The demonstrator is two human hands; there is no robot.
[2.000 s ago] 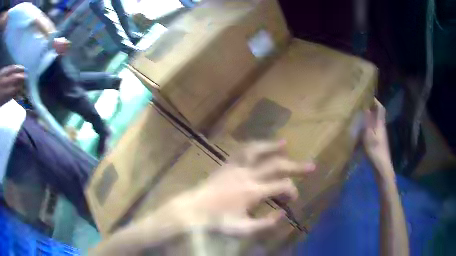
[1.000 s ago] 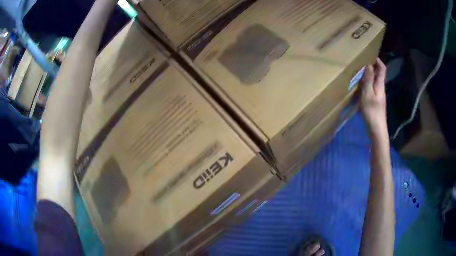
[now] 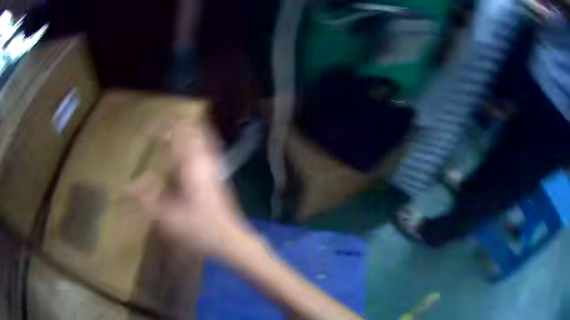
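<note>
Brown printed product cartons [image 3: 119, 144] are stacked at the left, blurred, on or beside the blue platform [image 3: 294, 262]; their base is hidden. A taller-standing carton [image 3: 31, 137] at the far left bears a small white label [image 3: 65, 110]. My right hand [image 3: 187, 187] is blurred, in front of the nearer carton's right part, with thumb and fingers apart and nothing held. Whether it touches the carton I cannot tell. My left hand is out of the picture.
A plain brown carton [image 3: 331, 178] with a dark bag [image 3: 356, 119] stands beyond the platform. A pale cable or tube [image 3: 281, 106] hangs before it. At the right are a person's striped garment [image 3: 450, 100] and a blue stool [image 3: 531, 225] on green floor [image 3: 400, 269].
The view has swung right, so the cartons now lie at the left. My right hand is off the carton's label side, and my left arm has left the picture.
</note>
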